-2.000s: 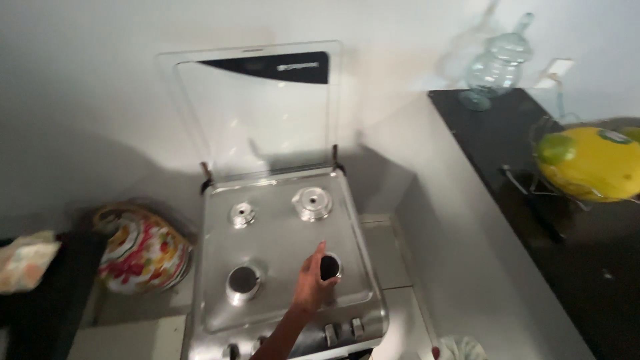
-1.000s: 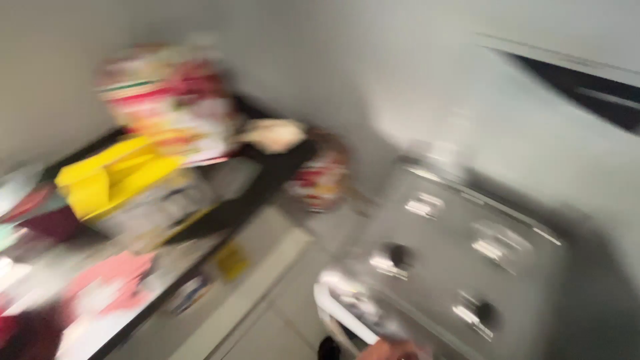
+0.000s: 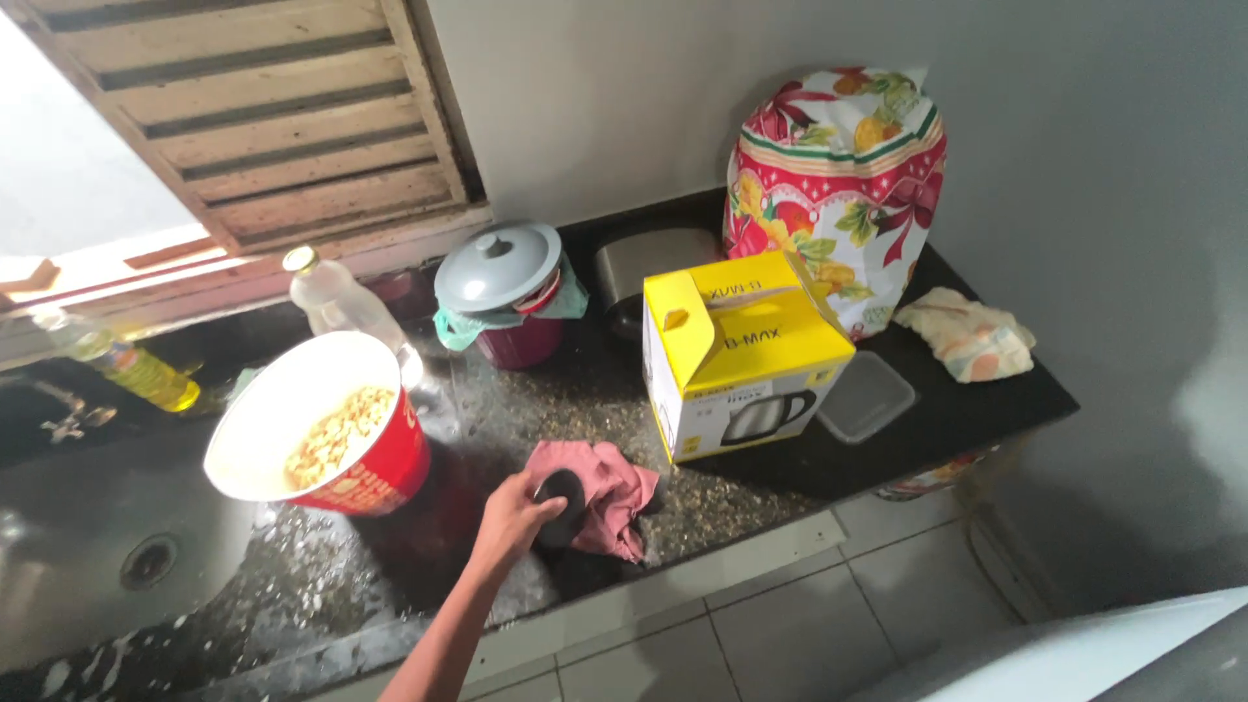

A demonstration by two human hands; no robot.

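Observation:
My left hand (image 3: 519, 509) reaches in from the bottom over the dark stone counter. Its fingers and thumb grip a round black piece (image 3: 561, 507), which looks like a stove burner cap. The piece is at the left edge of a crumpled pink cloth (image 3: 614, 492) and covers part of it. Whether it touches the cloth or the counter, I cannot tell. My right hand is out of view.
A red and white tub of popcorn (image 3: 395, 468) stands left, beside the sink (image 3: 58, 565). Behind are a plastic bottle (image 3: 341, 297) and a lidded purple bin (image 3: 522, 341). Right stand a yellow kettle box (image 3: 770, 341), a plastic lid (image 3: 868, 398), a fabric-covered item (image 3: 829, 195) and a folded cloth (image 3: 967, 334).
The view has swung left from the stove to the counter. My left hand, earlier at the stove's front right burner, is now beside the pink cloth with the black piece in it.

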